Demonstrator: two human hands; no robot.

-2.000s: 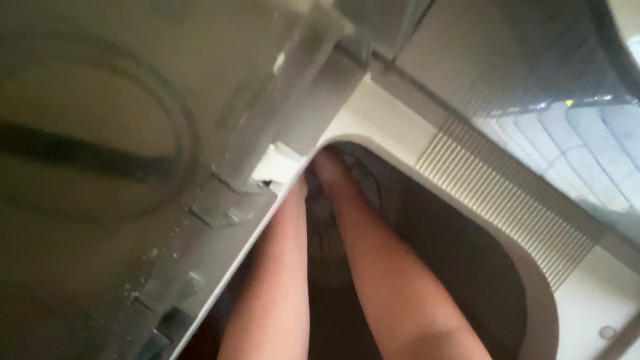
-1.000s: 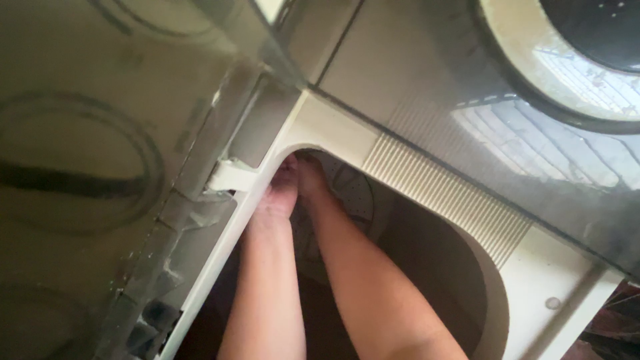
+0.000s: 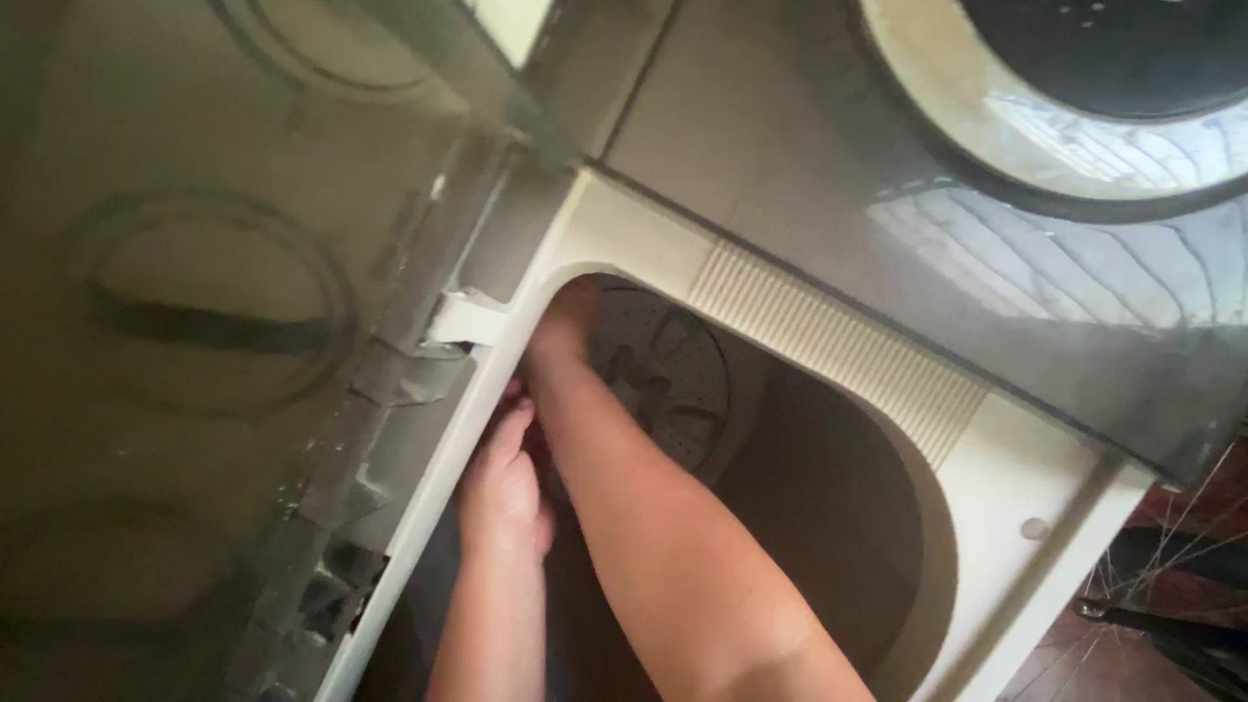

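Both my arms reach down into the dark wash tub [image 3: 829,468] of a twin-tub washing machine, whose pale plastic rim [image 3: 624,219] surrounds the opening. My left hand [image 3: 507,483] is near the tub's left wall, its fingers partly hidden by the rim and by shadow. Farther in, my right hand [image 3: 570,317] lies at the upper left corner of the opening, blurred, with its fingertips hidden. Whether either hand holds anything does not show. Beside my right forearm, the round pulsator [image 3: 663,390] is visible at the tub's bottom.
A translucent lid or cover [image 3: 526,107] lies over the control panel with its round knobs [image 3: 214,312] at left. A broken-looking white plastic tab [image 3: 463,320] juts from the rim. At upper right is a round-rimmed lid [image 3: 926,127]. Spoked wheel parts [image 3: 1150,585] stand at lower right.
My hands, close together a second ago, are now apart: the left is nearer the camera and the right is at the upper left corner. More of the pulsator shows.
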